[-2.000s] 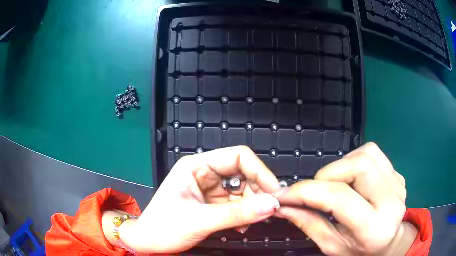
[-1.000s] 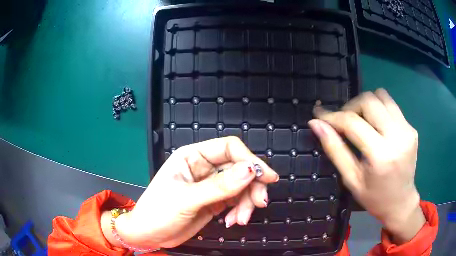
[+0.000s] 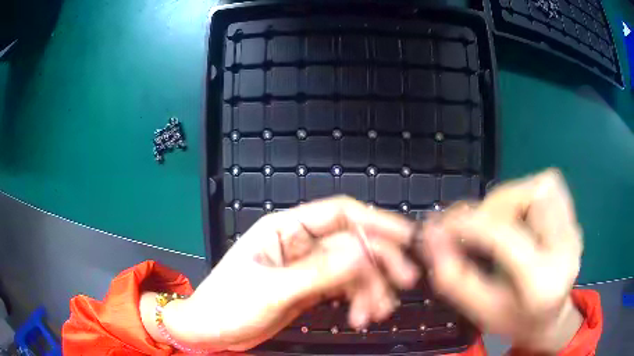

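The large black tray (image 3: pixel 353 83) lies flat in front of me with small metal parts (image 3: pixel 337 135) at grid crossings in its middle and lower rows; the upper rows show none. My left hand (image 3: pixel 299 271), palm up with curled fingers, is over the lower left of the tray. My right hand (image 3: pixel 507 257) is strongly blurred over the lower right. The fingertips of both hands meet at a small dark blurred piece (image 3: pixel 418 237), which looks like a metal part at my left fingertips. Whether my right fingers grip it cannot be told. The hands hide part of the lower rows.
A loose dark silver pile of parts (image 3: pixel 169 139) lies on the green mat (image 3: pixel 104 174) left of the tray. A second black tray (image 3: pixel 577 42) with a silver pile (image 3: pixel 546 7) is at the upper right. A blue object (image 3: pixel 36 332) is below at lower left.
My right hand set a part at the right of the upper filled row, let go, and came back down left to my left fingertips. That row now shows one more part.
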